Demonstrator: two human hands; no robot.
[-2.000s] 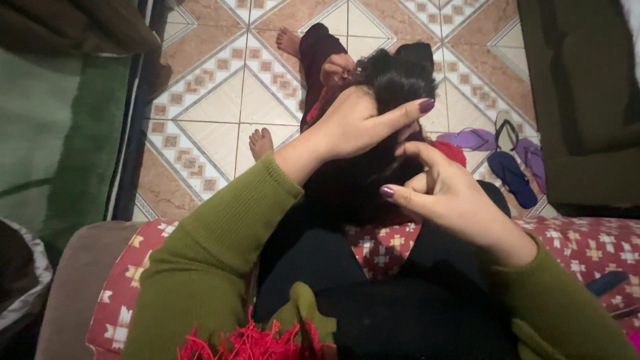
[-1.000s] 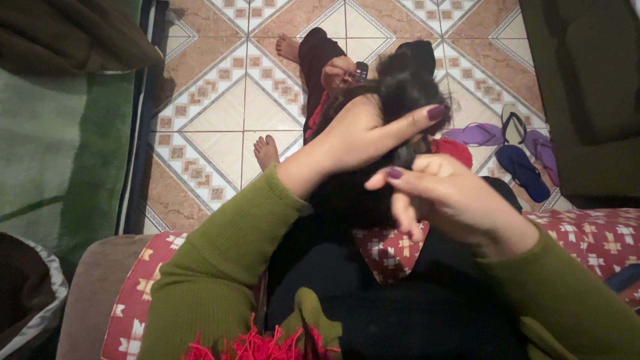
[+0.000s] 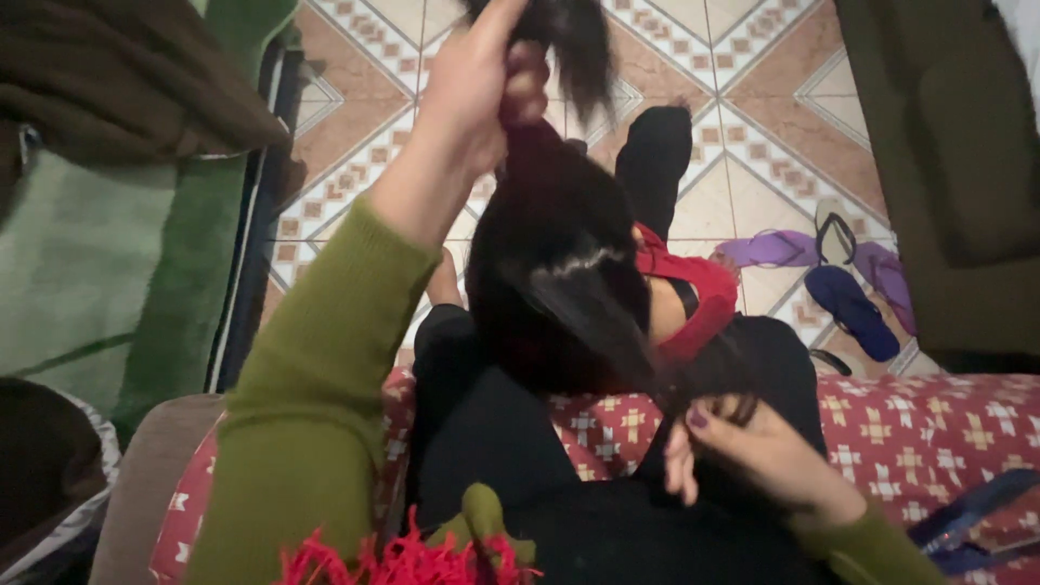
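A person in a red top (image 3: 705, 305) sits on the floor between my knees, the dark-haired head (image 3: 561, 284) close to my lap. At the upper middle my left hand (image 3: 479, 106) is closed around a thick bunch of long dark hair (image 3: 581, 57), pulled up and away from the head. My right hand (image 3: 747, 455), lower right, pinches the end of a separate lock of hair (image 3: 601, 317) that stretches from the head toward my fingers. A pale parting line shows on the scalp between the two sections.
Purple and blue flip-flops (image 3: 849, 309) lie on the tiled floor (image 3: 707, 195) at the right. Red patterned fabric (image 3: 861, 439) covers the seat under me. A dark blue object (image 3: 975, 512), possibly a hair straightener, rests on it. A green textile (image 3: 179, 268) is at the left.
My hands were close together at the hair; now the left is farther forward with its bunch, and the right has moved back toward me, holding a lock. The head shows more fully.
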